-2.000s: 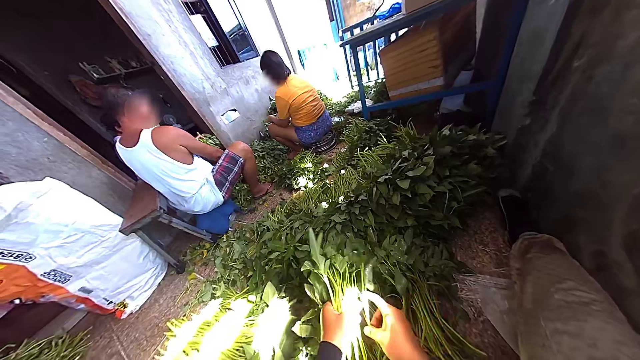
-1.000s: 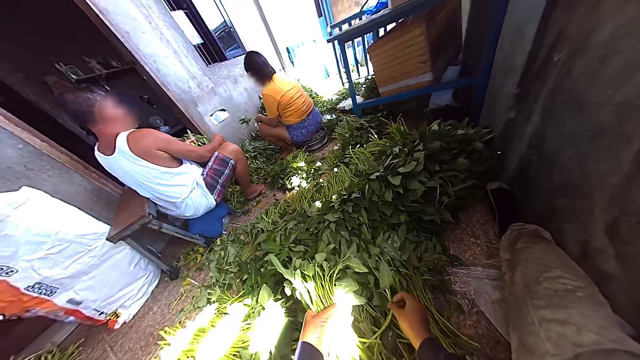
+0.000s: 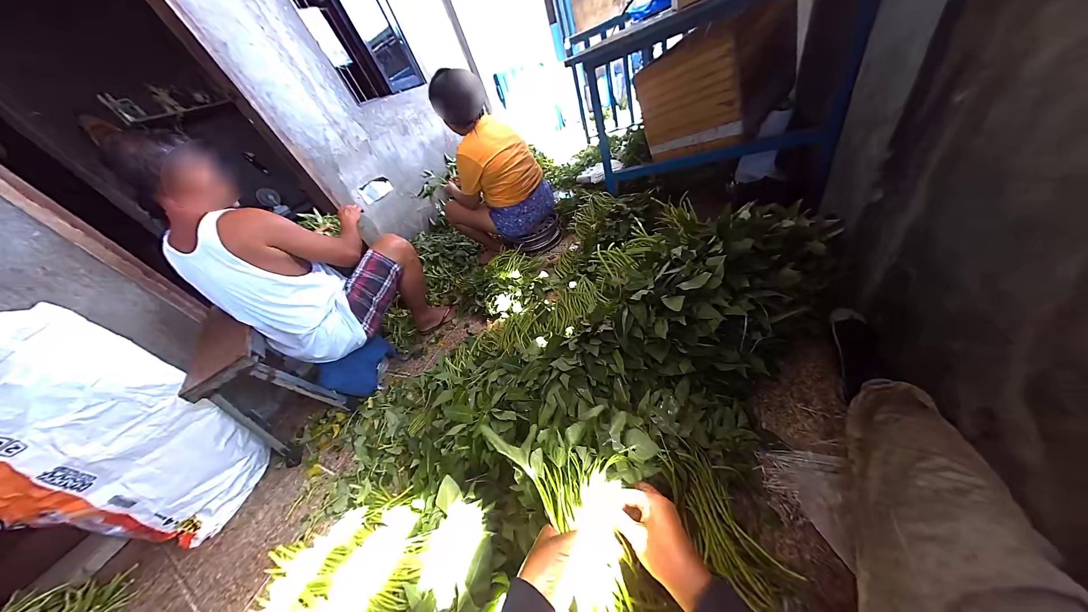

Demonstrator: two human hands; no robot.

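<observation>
A bunch of long-stemmed leafy greens (image 3: 561,489) stands leaves up at the bottom middle, its stems washed out by bright sun. My left hand (image 3: 548,561) closes round the stems from the left. On the right side of the same bunch, my right hand (image 3: 663,531) has its thumb and fingers at the stems; glare hides exactly what they pinch. Behind and beside the hands spreads a large heap of green leafy bunches (image 3: 671,314). More sunlit bunches (image 3: 382,552) lie at the lower left.
A person in a white tank top (image 3: 272,280) sits on a wooden bench (image 3: 221,353) at left. Farther off, a person in a yellow shirt (image 3: 501,166) sits low by the wall. A white printed sack (image 3: 110,425) lies left; a blue metal table (image 3: 714,157) stands back right.
My right hand, lower and apart from the bunch one second ago, is now up against its stems. My left hand stays at the bunch. The seated person at left has raised a hand.
</observation>
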